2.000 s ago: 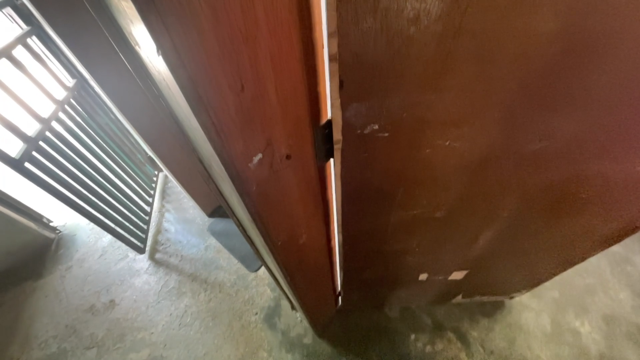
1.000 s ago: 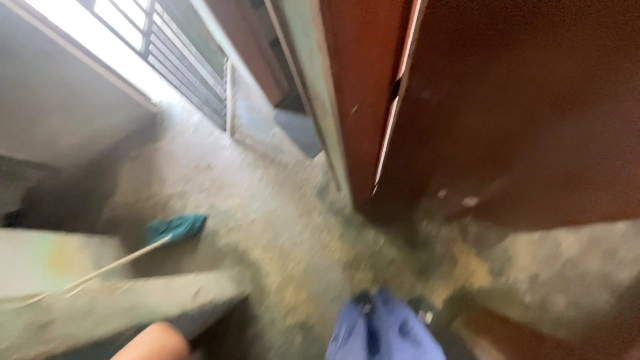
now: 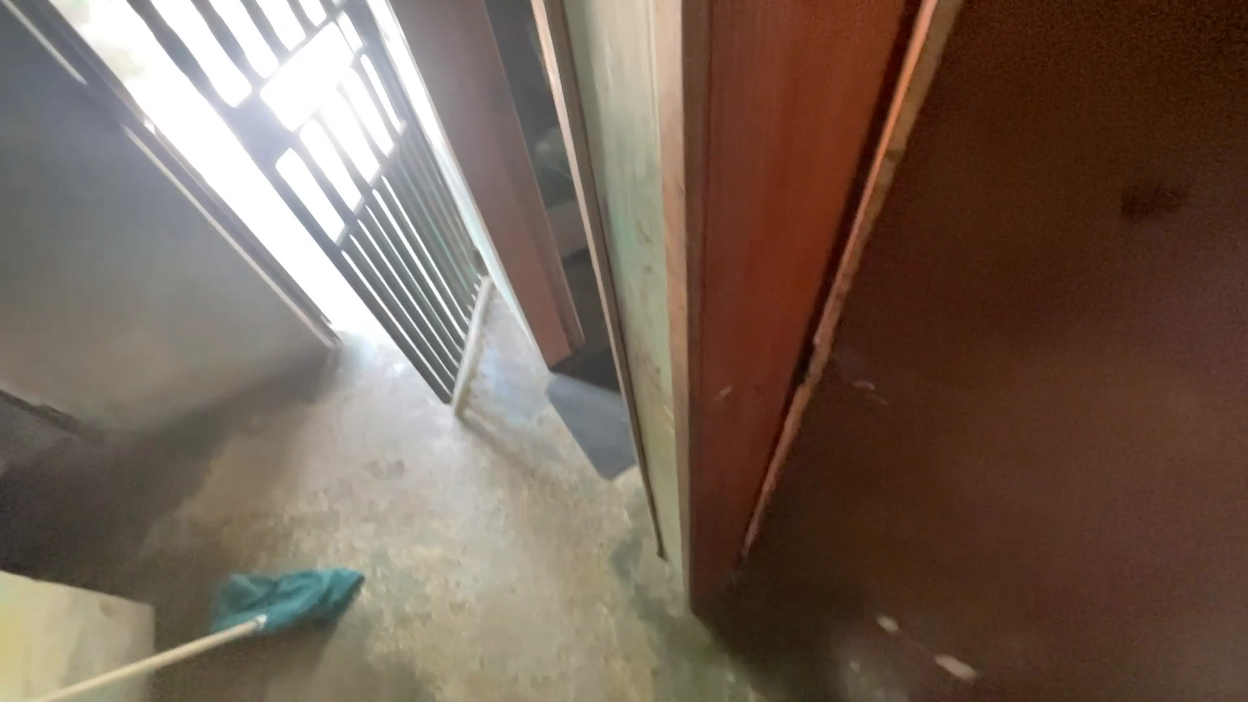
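Observation:
Neither of my hands shows in the head view now. At the lower left, a teal cloth mop head point(image 3: 288, 597) lies on the concrete floor, and its pale pole point(image 3: 156, 663) runs out toward the bottom left corner. What holds the pole, if anything, is out of view. A brown wooden door panel point(image 3: 1033, 390) with pale marks fills the right side. Beside it stands a reddish wooden door frame point(image 3: 780, 244), with a narrow gap between the two.
A metal barred gate point(image 3: 390, 224) stands open at the upper left, with bright light behind it. A gray wall point(image 3: 166, 253) is on the left and a low pale ledge point(image 3: 68, 634) below it. A grey mat point(image 3: 595, 424) lies by the doorway.
The view has swung about. A bare part of a limb and blue clothing, at the bottom edge one second ago, have left the view. The gap beside the door panel looks darker now.

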